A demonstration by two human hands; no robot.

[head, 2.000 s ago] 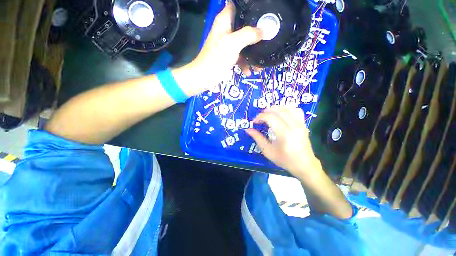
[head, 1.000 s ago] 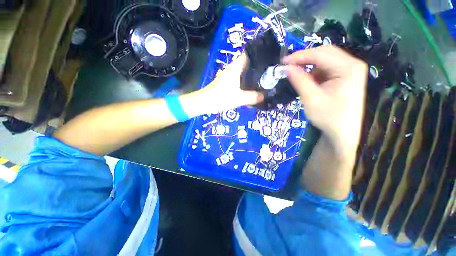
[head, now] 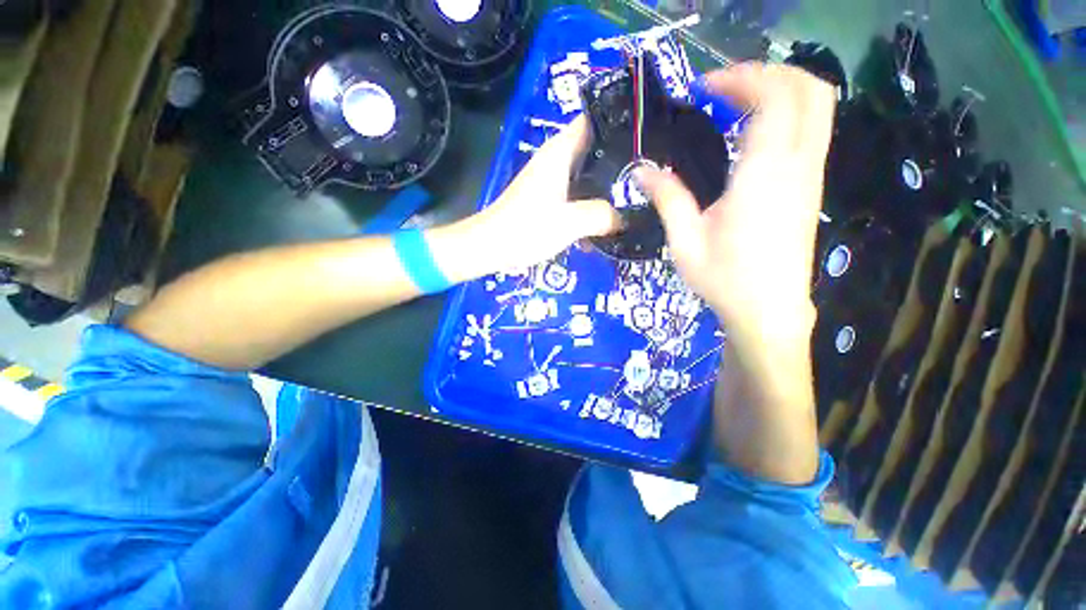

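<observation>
A black round housing (head: 613,137) is held over the blue tray (head: 459,375). My left hand (head: 542,209) grips its left and near edge. My right hand (head: 750,197) is at its right side, with the thumb on a white wired board (head: 631,185) at the housing's centre. Reddish and dark lead wires (head: 638,107) run from the board up across the housing towards its far end. My right fingers are bent behind the right side and partly hidden. Several wired boards (head: 538,383) lie tangled in the tray.
Loose black housings (head: 369,110) lie beyond the tray on the left, others (head: 911,174) on the right. Cardboard dividers stand at the left (head: 101,131) and right (head: 941,393). A blue strip (head: 397,211) lies on the dark green bench (head: 357,334).
My right hand has gone from the tray to the housing, bringing a white wired board to its centre. The housing has moved nearer and turned. The leads now lie straight across it.
</observation>
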